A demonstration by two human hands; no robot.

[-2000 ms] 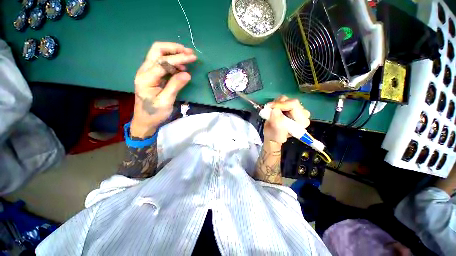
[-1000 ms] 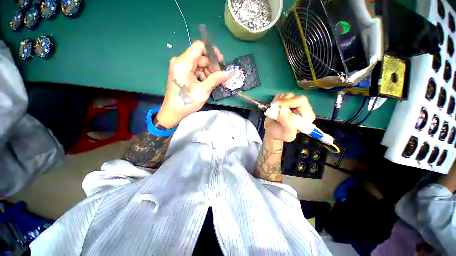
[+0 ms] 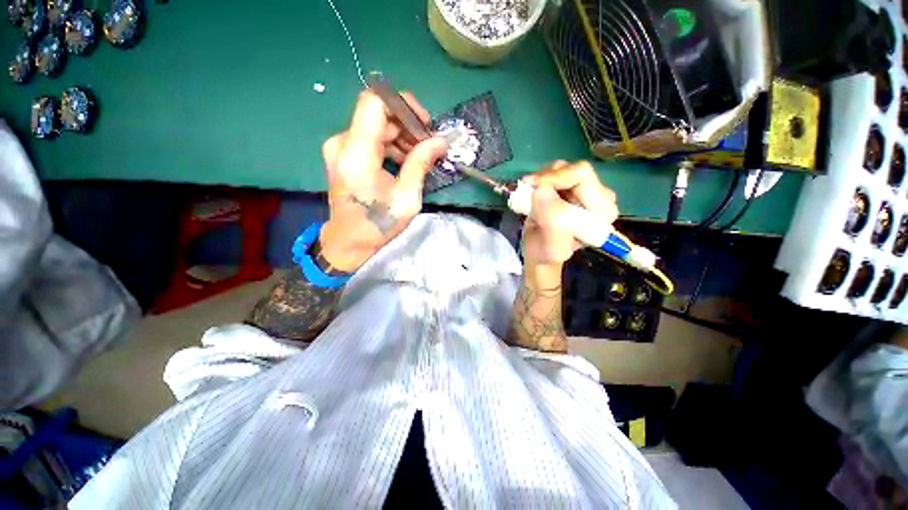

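Note:
A round module point(image 3: 460, 145) with a white face sits on a dark square pad point(image 3: 489, 124) on the green mat. My left hand point(image 3: 378, 169) grips flat grey-brown tweezers point(image 3: 398, 108) over the module's left side; their tips are hard to make out. My right hand point(image 3: 567, 211) holds a soldering iron point(image 3: 609, 239), white with a blue band and yellow end. Its thin metal tip reaches the module's lower edge; whether it touches cannot be told. A thin silvery strand of solder wire point(image 3: 348, 38) runs down to my left fingers.
A cream tub point(image 3: 461, 40) of silvery shavings stands behind the pad. A fan point(image 3: 609, 75) and a yellow block point(image 3: 794, 126) stand right, beside a white tray point(image 3: 811, 244) of dark round pieces. Dark round modules point(image 3: 80, 32) lie far left. A black tray point(image 3: 637, 324) is below the bench edge. Neighbours' sleeves show both sides.
My left hand has moved right from beside the pad to the module, and the tweezers now show in it. The iron's tip stays near the module's lower edge. The view has shifted slightly.

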